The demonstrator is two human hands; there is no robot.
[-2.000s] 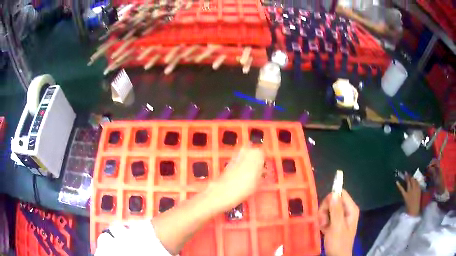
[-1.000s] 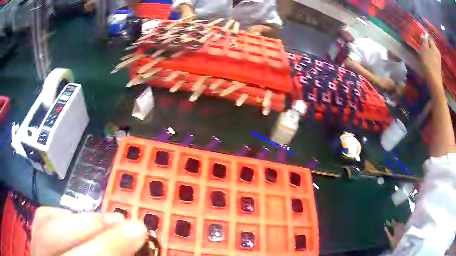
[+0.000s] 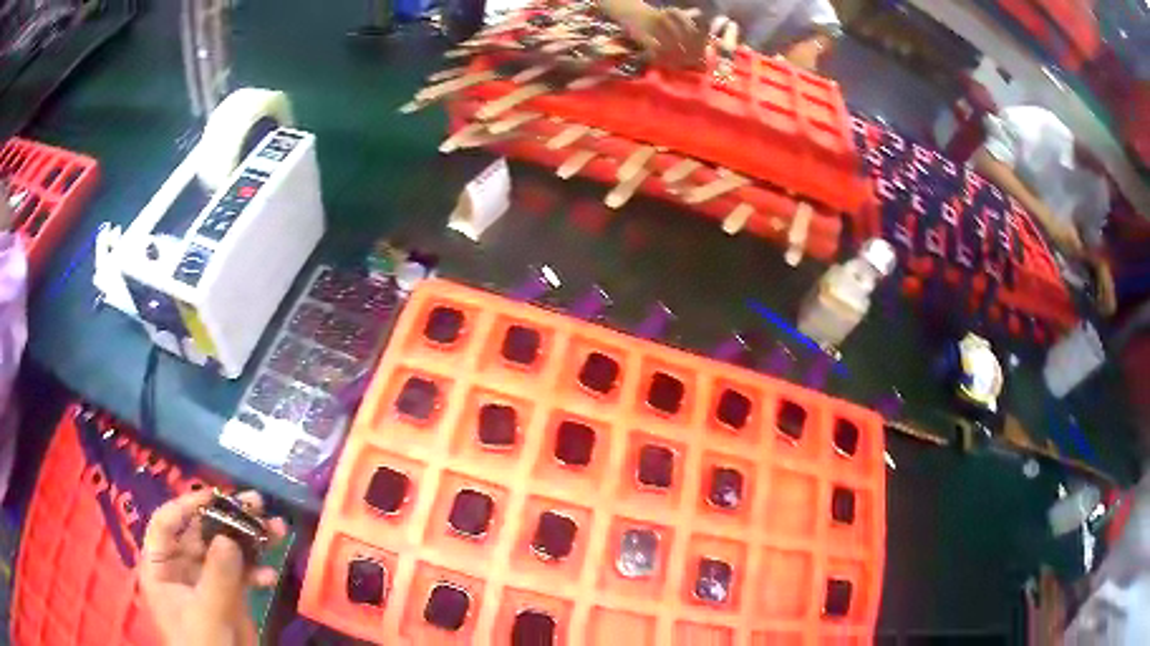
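My left hand [image 3: 208, 562] is at the lower left, its fingers and thumb closed around a dark watch body [image 3: 236, 517] with a metallic rim, seen nearly edge-on. The hand is beside the left edge of an orange-red parts tray [image 3: 813, 416]. The tray lies tilted in the picture and is cut off at the bottom. Most visible pockets hold dark square watch bodies [image 3: 576, 442]; a few screens look paler. Several pockets towards the lower right are empty. My right hand is not in view.
A white tape dispenser [image 3: 259, 240] and a clear blister tray [image 3: 303, 366] stand left of the tray. An orange side tray [image 3: 57, 562] lies beneath my left hand's side. A bottle [image 3: 845, 297] and stacked red trays [image 3: 788, 158] with wooden sticks are behind. Other people's hands and sleeves show.
The view has shifted, so the bench things sit further right. My left hand has moved down and away from the camera, still holding the watch body. The raised arm at the right is gone.
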